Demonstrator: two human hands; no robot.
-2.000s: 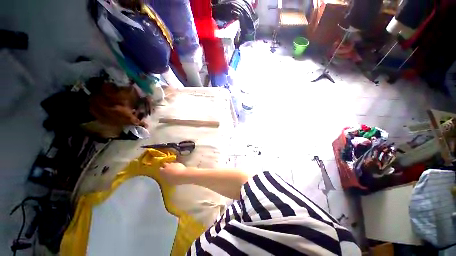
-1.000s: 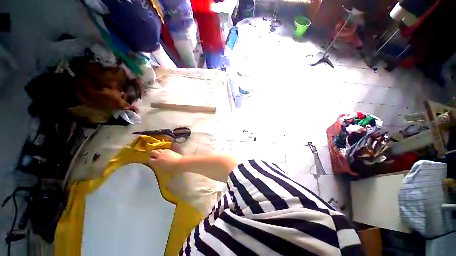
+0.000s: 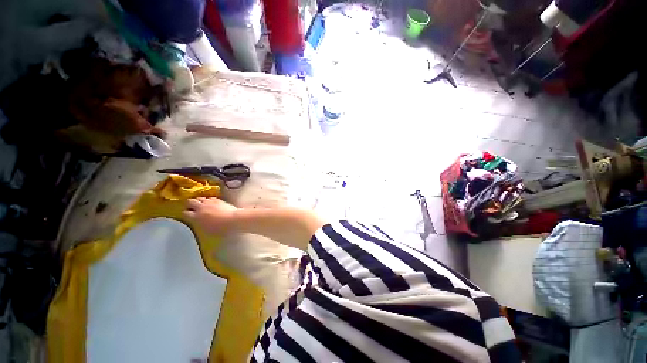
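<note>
My right hand point(image 3: 207, 214) comes in from the lower right and lies on the yellow fabric point(image 3: 238, 312), just beyond the curved end of the white pattern piece point(image 3: 152, 298). Its fingers touch the cloth; whether they pinch it is too blurred to tell. The pattern lies flat on the fabric, which shows on both sides of it, and the picture's bottom edge cuts both off. The fabric is bunched above my fingers. Dark shears point(image 3: 216, 172) lie beside the bunch, blades to the left, handles to the right. My left hand is not in view.
A wooden stick point(image 3: 238, 134) lies on the cream-covered table point(image 3: 245, 103) beyond the shears. A dark and brown cloth heap point(image 3: 106, 99) is at the left edge. A red scrap basket point(image 3: 454, 205) and a green bin point(image 3: 417, 23) stand on the floor. Rolled fabrics stand behind the table.
The view has shifted, so the table and objects sit further left and higher in the picture. My right hand stays at the same spot on the yellow fabric. The shears and pattern have not visibly moved.
</note>
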